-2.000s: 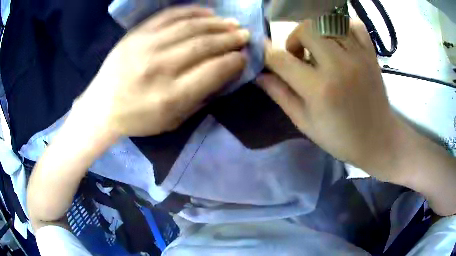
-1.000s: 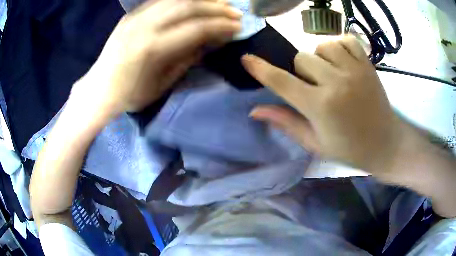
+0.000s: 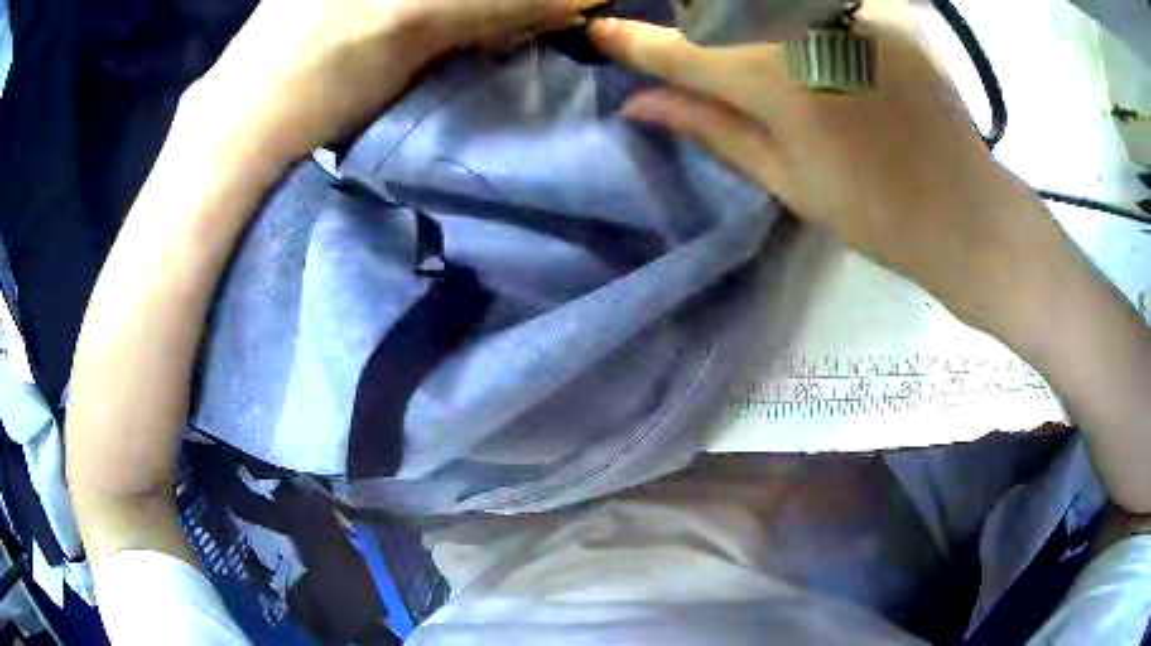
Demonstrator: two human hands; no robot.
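Note:
A grey knit panel lies bunched in folds on the table in front of me, with a black strip among its folds. My left hand is at the top edge, partly cut off, with its fingertips on dark cloth. My right hand is beside it, its index fingertip at the same dark cloth and its thumb by the upper edge of the grey cloth. The ribbed metal knob covers part of my right hand. The needle area is hidden.
Black cloth lies at the left. A pale machine part is at the top edge. A black loop shows at the upper right. A printed scale runs along the table's front. A blue basket holding cloth is below left.
Both hands have moved up and closer together towards the top edge. The grey cloth has shifted and bunched up, covering the earlier black area. The scale on the table is now exposed.

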